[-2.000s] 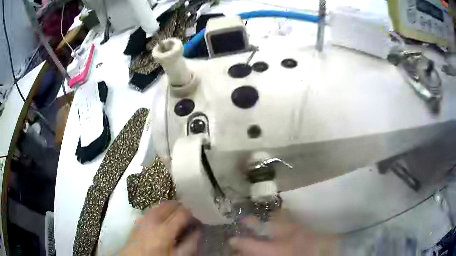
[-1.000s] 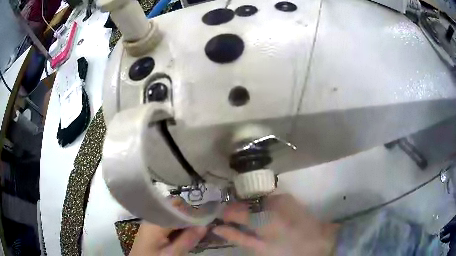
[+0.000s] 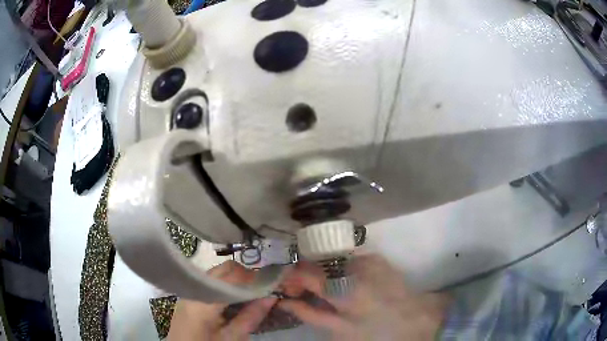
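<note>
My left hand (image 3: 216, 313) and my right hand (image 3: 373, 303) are at the bottom centre, under the sewing machine head (image 3: 346, 86). Their fingertips nearly meet and pinch a small dark speckled fabric piece (image 3: 276, 318). The curved white guard (image 3: 136, 220) and the tension assembly (image 3: 326, 233) partly hide the fingers. The needle area (image 3: 251, 252) shows small metal parts just behind the fingertips. More patterned fabric (image 3: 162, 316) lies left of my left hand.
A long patterned strip (image 3: 96, 280) hangs down the left table. A black bundle with a white label (image 3: 93, 143) lies above it. A pink-red item (image 3: 80, 63) is at the far left table edge. A narrow dark metal tool (image 3: 547, 193) lies right of the head.
The view has moved closer to the machine head, which now fills more of the picture. Both hands stay at the fabric under the guard, fingertips closer together than two seconds ago.
</note>
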